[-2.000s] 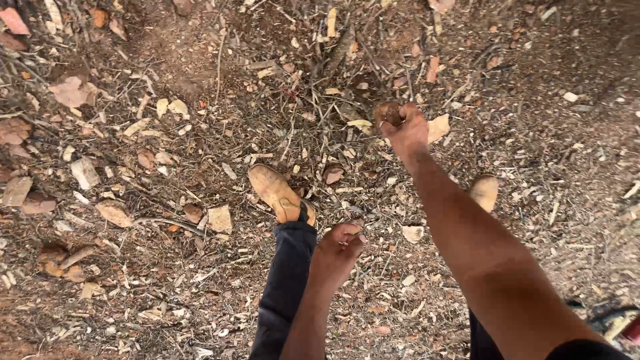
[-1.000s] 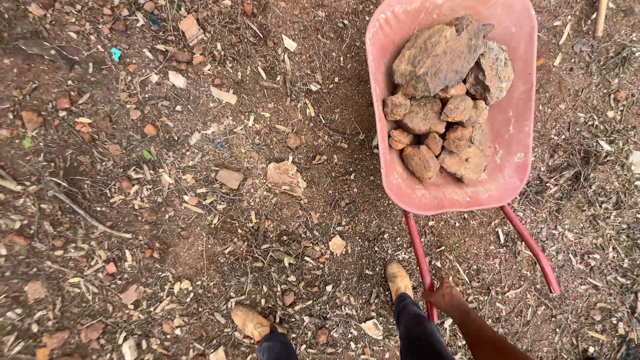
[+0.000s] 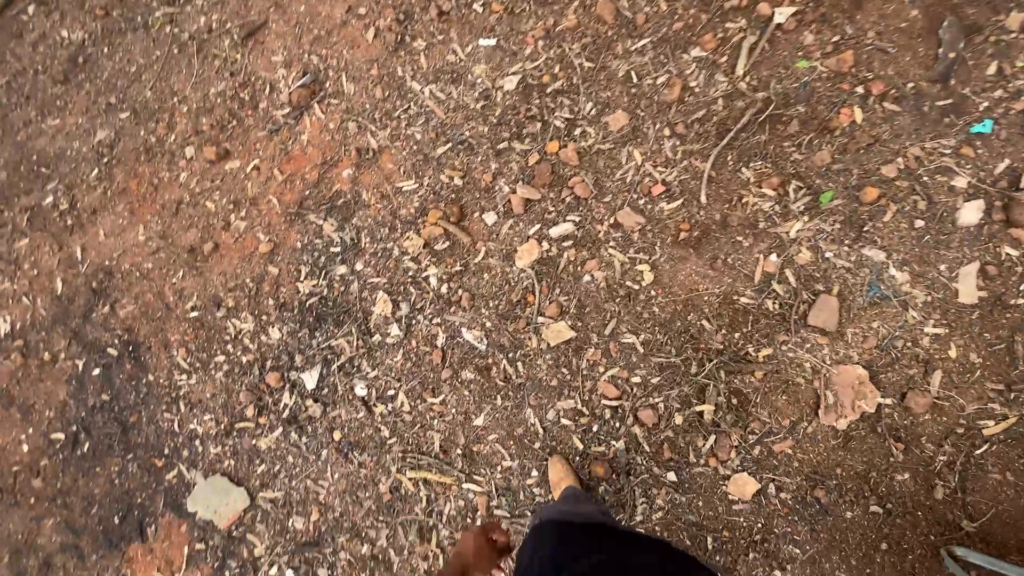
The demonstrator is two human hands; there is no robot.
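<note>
My left hand [image 3: 480, 548] shows at the bottom edge, just left of my dark trouser leg [image 3: 600, 540]. Its fingers look curled, and whether anything is in them cannot be told. Below the hand lies ground strewn with wood chips and small stones. One tan boot [image 3: 563, 476] points forward from under the trouser leg. My right hand is outside the view.
A flat pale stone [image 3: 218, 501] lies at the lower left, and a broken reddish slab [image 3: 848, 396] at the right. Part of a greyish metal-like object [image 3: 980, 560] enters at the lower right corner. A thin stick [image 3: 728, 148] lies farther forward.
The view has swung left, so the red wheelbarrow with rocks is out of sight. The hand seen by its handle one second ago is no longer in view; my left hand has come in.
</note>
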